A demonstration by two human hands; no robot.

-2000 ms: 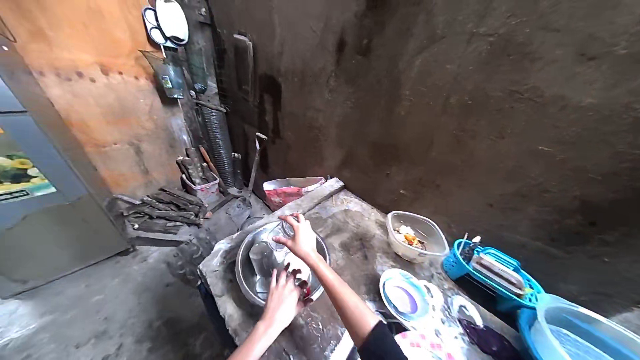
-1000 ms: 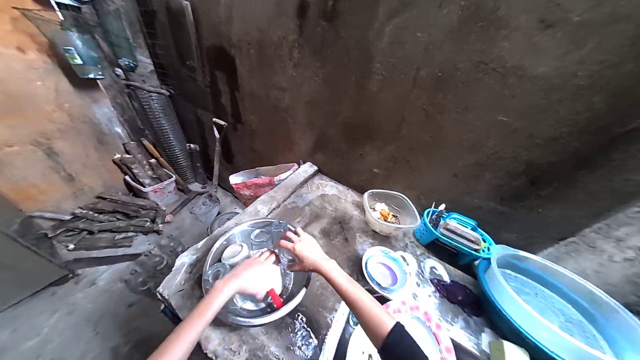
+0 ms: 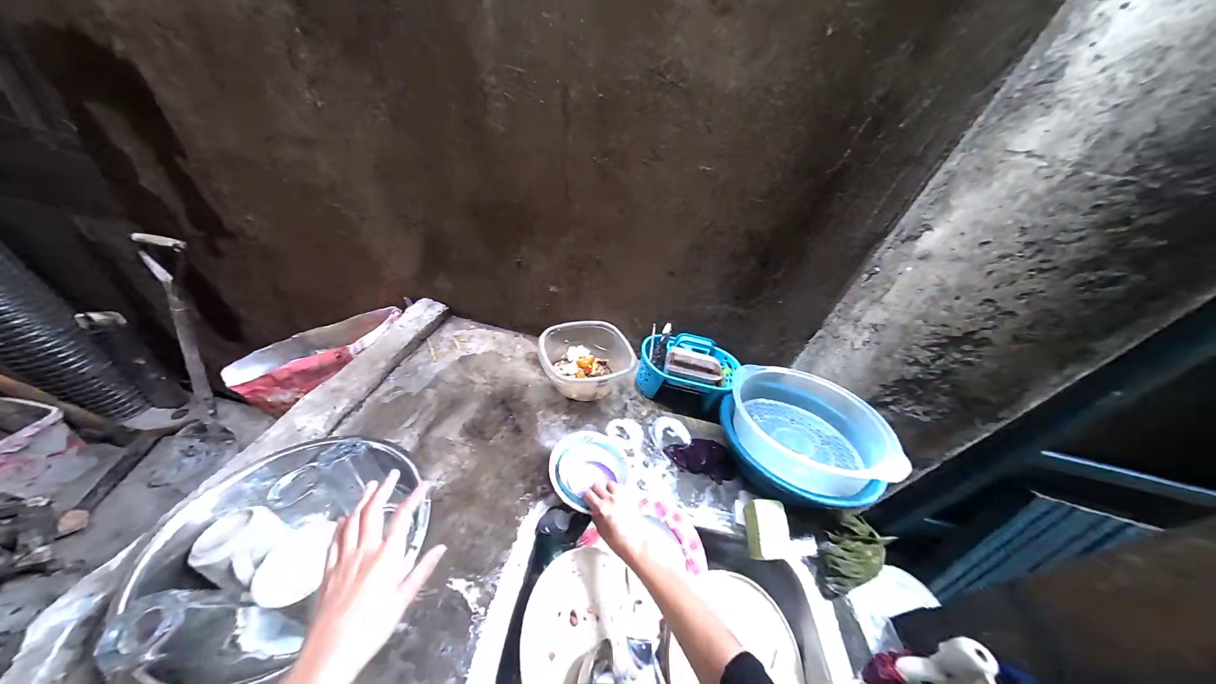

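Over the right side of a metal basin (image 3: 418, 532) my left hand (image 3: 366, 570) is held with fingers spread, holding nothing. White cups (image 3: 233, 546) and clear glassware (image 3: 190, 632) lie in the basin. My right hand (image 3: 613, 513) reaches to the near rim of a small bowl with a blue and purple pattern (image 3: 581, 461); its fingertips are at the rim, and whether they grip it is unclear. Below that arm, a pink-patterned plate (image 3: 689, 541) and large white plates (image 3: 556, 617) with food scraps and cutlery sit in the sink.
A clear plastic container with food scraps (image 3: 608, 385), a turquoise basket (image 3: 651, 380) and a translucent basin in a blue one (image 3: 826, 408) line the wall side. A green and yellow sponge (image 3: 765, 527) and a green scrubbing mesh (image 3: 852, 554) lie right of the sink. A wooden plank (image 3: 332, 389) edges the counter.
My right hand has left the metal basin and moved right to the small patterned bowl. My left hand, earlier in the basin at the white item, is now raised with fingers spread. The view has swung right.
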